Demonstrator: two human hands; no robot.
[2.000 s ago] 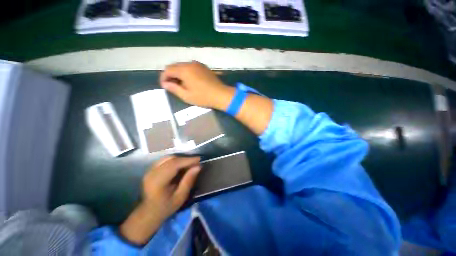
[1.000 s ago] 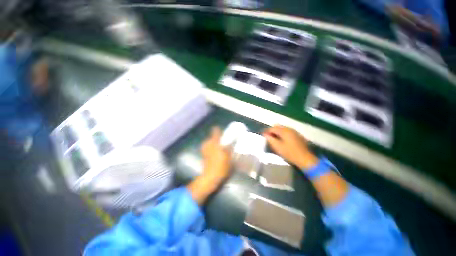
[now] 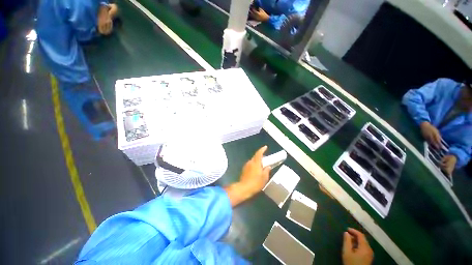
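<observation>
My left hand [image 3: 252, 177] has its fingers around a small white strip stack [image 3: 274, 159] on the dark green bench. Beside it lies a white card with a grey-brown piece [image 3: 277, 193]. To its right is another grey-brown piece with white edges [image 3: 301, 211]. A larger grey-brown sheet [image 3: 289, 247] lies nearer me. My right hand [image 3: 357, 249] is at the bottom edge, partly cut off, fingers curled, away from the pieces; whether it holds something thin cannot be told.
A tall stack of white trays [image 3: 194, 111] with circuit boards on top stands left, behind a round white fan [image 3: 191, 163]. Two trays of dark boards [image 3: 315, 116] [image 3: 372, 168] lie on the green conveyor beyond the pale rail [image 3: 331, 186]. People in blue smocks are at left, top and right.
The view has swung left, bringing the tray stack and fan into full view. My left hand has moved from the larger sheet to the white strips. My right hand has drawn back from the cards.
</observation>
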